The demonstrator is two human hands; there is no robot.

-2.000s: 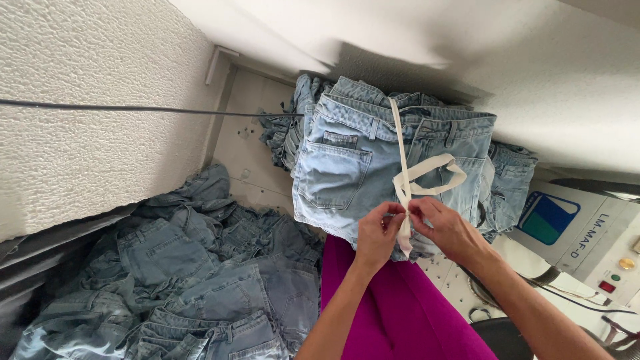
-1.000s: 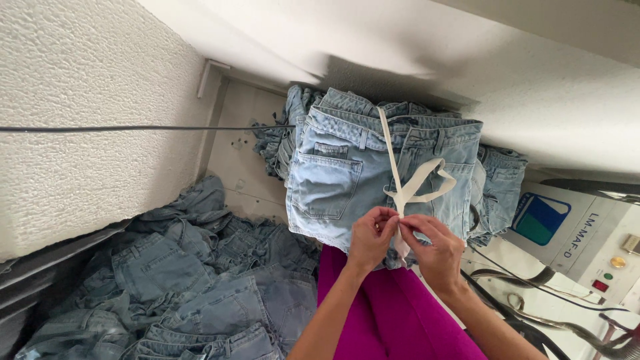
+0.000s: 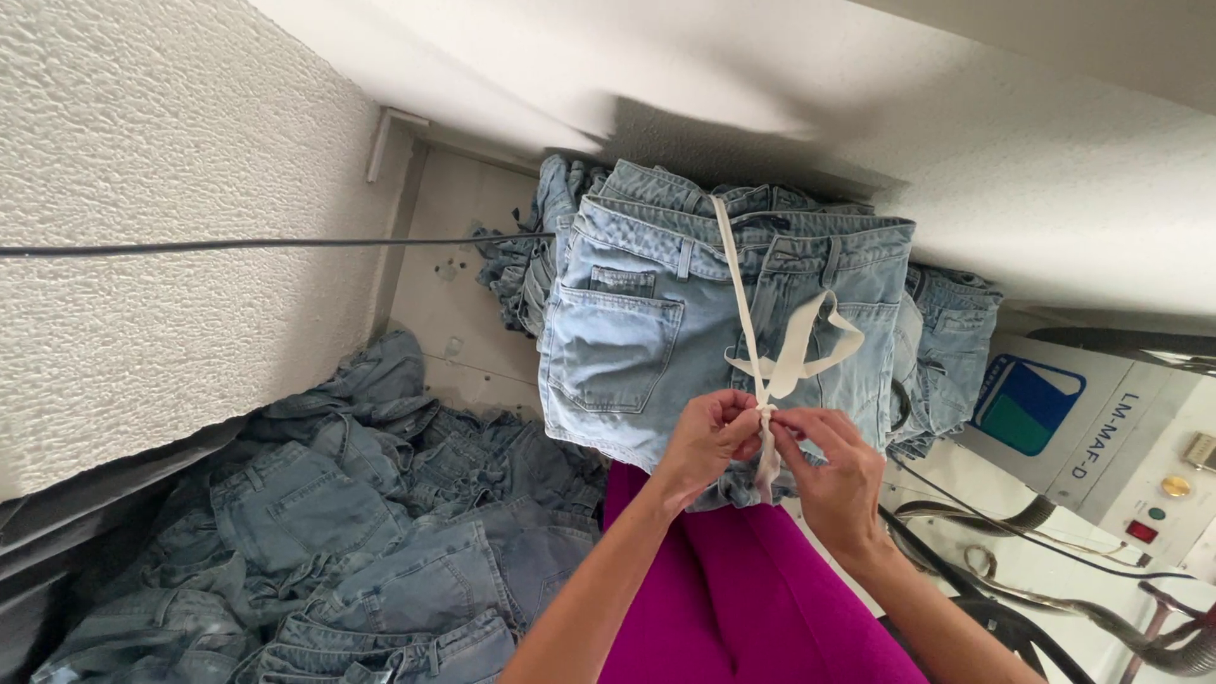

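A stack of light-blue denim garments (image 3: 617, 356) lies in front of me, with a cream fabric strip (image 3: 737, 275) running over its waistbands and down the front. Both hands meet at a knot in the strip near the lower edge of the stack. My left hand (image 3: 711, 445) pinches the strip from the left side of the knot. From the right, my right hand (image 3: 832, 467) pinches it between thumb and fingers. A loose loop of the strip lies on the denim just above the hands, and a tail hangs below the knot.
A heap of denim garments (image 3: 380, 551) covers the lower left. More folded denim (image 3: 955, 332) is at the stack's right. A grey machine box (image 3: 1073, 408) with buttons stands at the right, with hoses and cables beneath. A black cable (image 3: 285, 244) crosses before the textured wall (image 3: 180, 190).
Both hands stay at the strip near the stack's lower edge. The loose loop above them has changed shape, and the fingers are now closer in around the knot.
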